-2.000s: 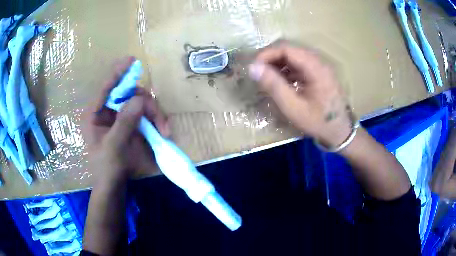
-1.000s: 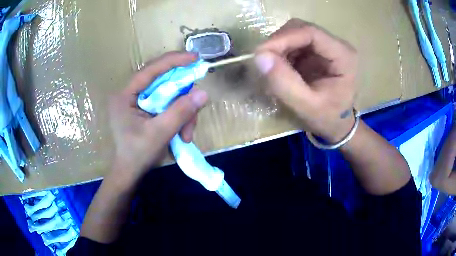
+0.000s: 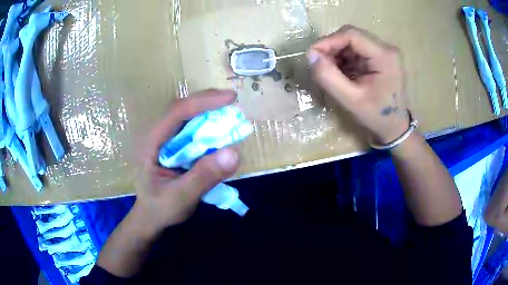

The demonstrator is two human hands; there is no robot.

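My left hand (image 3: 189, 161) holds a pale blue-white moulded limb part (image 3: 214, 133) over the table's front edge. Its wide end points up toward the dish, between thumb and fingers; its narrow plug shows below the hand and the shaft is mostly hidden. My right hand (image 3: 356, 78) pinches a thin pale stick (image 3: 292, 55) between thumb and finger. The stick's far tip reaches into a small white-rimmed dish (image 3: 233, 62) with a greyish inside. The stick is apart from the part.
Several similar parts (image 3: 25, 83) lie in a pile at the left, and two more (image 3: 480, 55) at the far right. Blue crates sit below the edge; the left one holds stacked parts (image 3: 61, 239). Another person's arm (image 3: 497, 206) shows at the right edge. Dark spots surround the dish.
The stick has moved off the part's wide end and back to the dish. My left hand has lowered the part slightly, turning its wide end more toward the camera.
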